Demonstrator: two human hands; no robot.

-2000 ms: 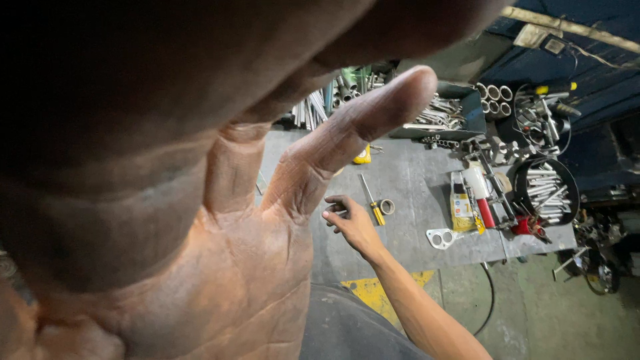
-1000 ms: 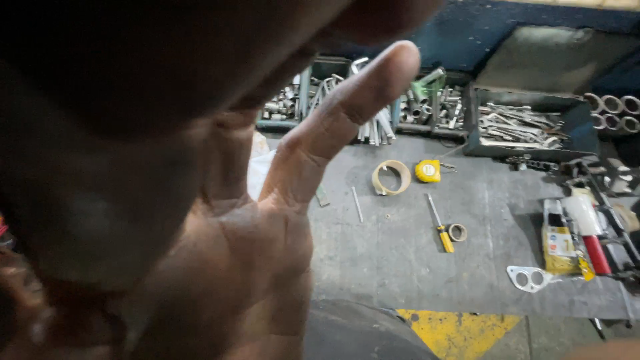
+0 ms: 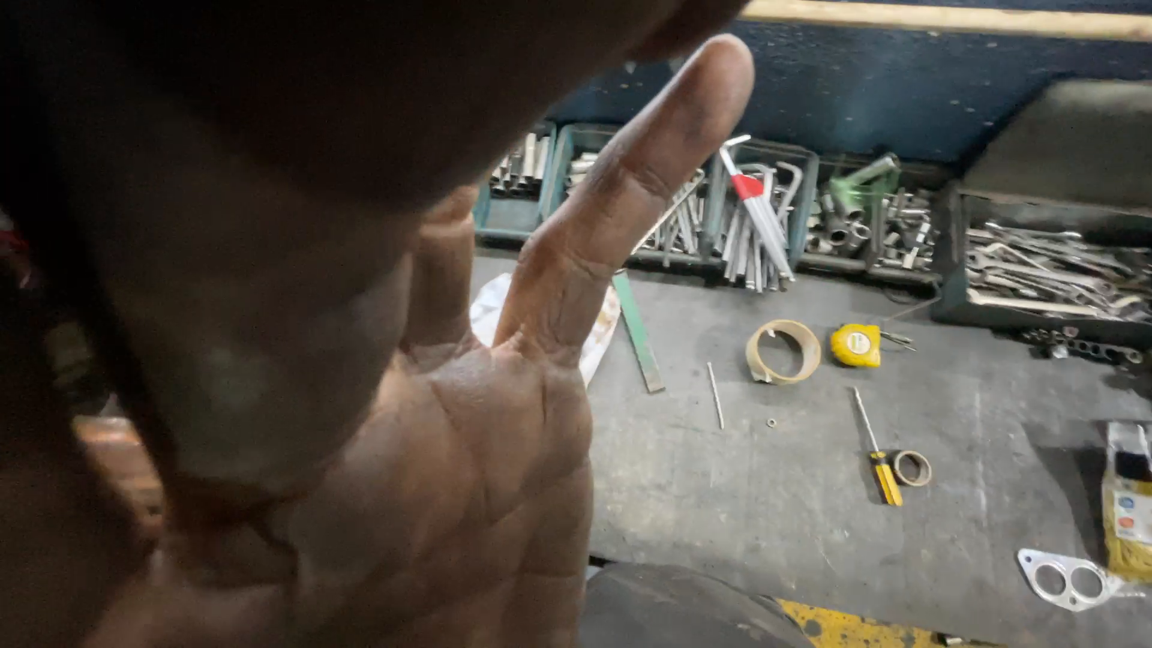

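My left hand [image 3: 432,432] is raised very close to the camera, its lined palm facing me. The little finger stands apart from the others, and no object shows on the bare palm. The nearer fingers are dark and blurred, with their tips out of frame. Past the palm's edge, on a grey workbench [image 3: 702,504], lie a green strip [image 3: 638,333], a thin metal rod [image 3: 715,396], a roll of tape [image 3: 754,355], a yellow tape measure [image 3: 856,346] and a yellow-handled screwdriver [image 3: 886,479] beside a small ring [image 3: 928,470]. My right hand is out of view.
Along the back stand bins with hex keys [image 3: 756,225], sockets [image 3: 841,229] and an open metal case of wrenches [image 3: 1062,270]. At the right lie a flat two-hole gasket [image 3: 1071,605] and a yellow package [image 3: 1129,540]. White material [image 3: 601,337] shows behind my hand.
My right hand, over the bench by the screwdriver two seconds ago, has left the view. My left hand stays raised before the camera. The view has shifted strongly and shows the bench closer.
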